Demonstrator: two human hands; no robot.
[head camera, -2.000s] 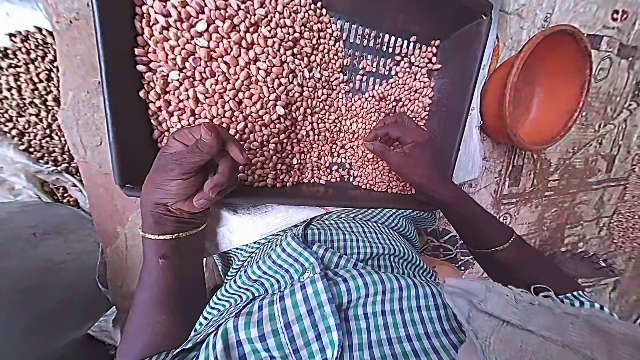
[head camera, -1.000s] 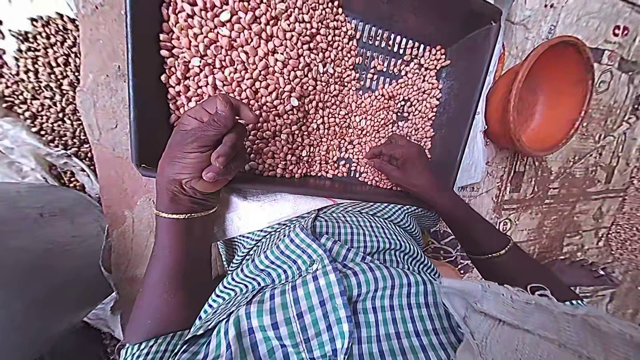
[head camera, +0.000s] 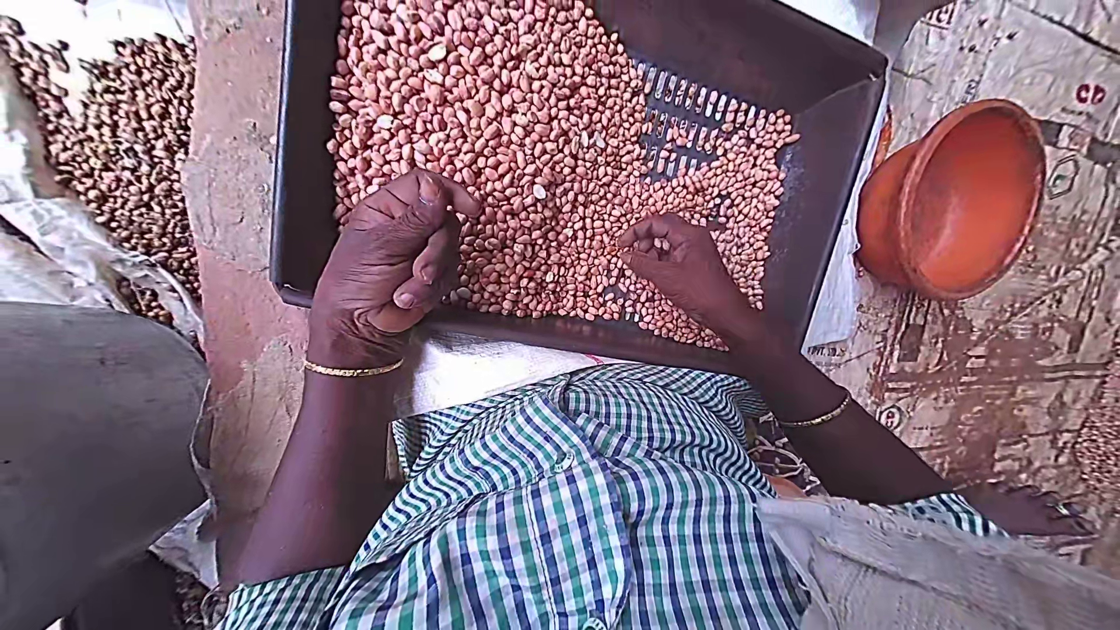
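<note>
A dark plastic tray with a slotted bottom (head camera: 814, 175) lies across my lap, spread with shelled peanuts (head camera: 516, 140). Over its near left edge is my left hand (head camera: 394, 254), its fingers curled inward; whether something is inside them is hidden. My right hand (head camera: 687, 267) is above the smaller peanuts in the near right part of the tray. Its thumb and forefinger meet at the tips, and I cannot tell if a peanut is between them. Each wrist wears a thin gold-coloured bangle.
An orange bowl (head camera: 971, 201) stands right of the tray on a printed sheet (head camera: 945, 376). Far left lies a heap of darker brown nuts or seeds (head camera: 131, 140) by crumpled plastic. A large grey rounded object (head camera: 87, 455) is at the lower left. A bare foot (head camera: 1032, 512) shows at the right.
My left hand's fingers are curled a little differently from two seconds ago. My right hand stays over the same part of the tray. The view has shifted somewhat.
</note>
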